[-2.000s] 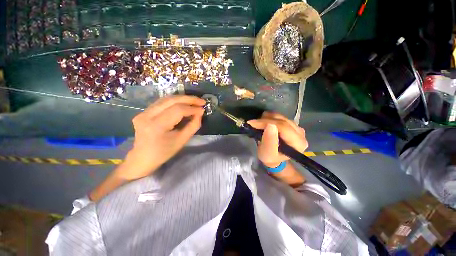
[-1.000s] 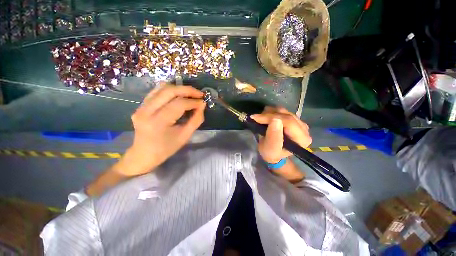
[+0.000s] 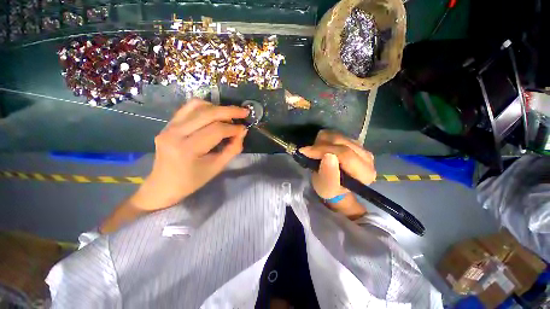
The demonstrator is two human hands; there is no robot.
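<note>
My right hand (image 3: pixel 341 166) holds the black soldering iron (image 3: pixel 380 199) like a pen. Its thin metal tip points up and left to the round silvery fixture (image 3: pixel 254 111). My left hand (image 3: pixel 196 154) has thumb and fingertips together at the fixture's left edge, beside a tiny shiny component (image 3: pixel 251 113); what the fingertips pinch is too small to tell. A thin solder wire (image 3: pixel 120 111) runs from the left edge to behind my left hand. A heap of red components (image 3: pixel 108 69) and a heap of gold and silver terminals (image 3: pixel 220 59) lie beyond.
A tan-rimmed pot (image 3: pixel 328 54) with silvery filling stands right of the heaps. An orange-tan lump (image 3: pixel 297 101) lies before it. A clear blister tray (image 3: pixel 120 18) is at the back left. A black fan frame (image 3: pixel 497 102) stands at right, cardboard boxes (image 3: pixel 491 265) below.
The bench things sit slightly higher in view and the pot slightly farther right. The iron tip has shifted slightly around the fixture, more of which shows. Both hands keep their grips.
</note>
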